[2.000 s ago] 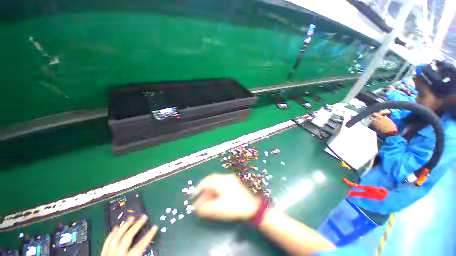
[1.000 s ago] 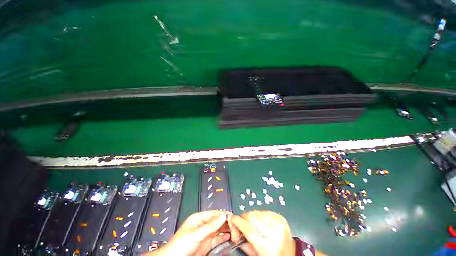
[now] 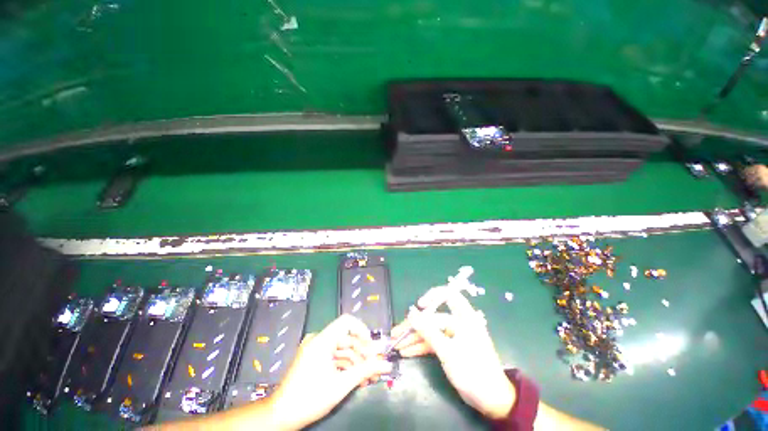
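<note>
A black phone mid-frame point(image 3: 364, 290) lies on the worktop, its lower end partly hidden by my hands. It carries short white and orange slips. My left hand point(image 3: 337, 360) is at its lower left, fingers curled near that end; what they hold is unclear. My right hand point(image 3: 455, 341) is at its lower right, fingertips pinched close to the left ones on a thin tool, likely tweezers. Small white parts point(image 3: 465, 282) lie just behind my right hand, partly hidden. A pile of amber-and-dark parts point(image 3: 581, 311) lies further right.
Several open phones point(image 3: 274, 337) stand in a row at left. Stacked black trays point(image 3: 522, 160) with a circuit piece on top sit on the green belt behind the white edge strip point(image 3: 337, 236). Single phones point(image 3: 122, 187) are also on the belt. Another person's hand point(image 3: 755, 177) shows at far right.
My hands have moved slightly forward, from in front of the phone to over its lower end, and the right hand has opened out beside it. The trays appear shifted right and up as the view moved.
</note>
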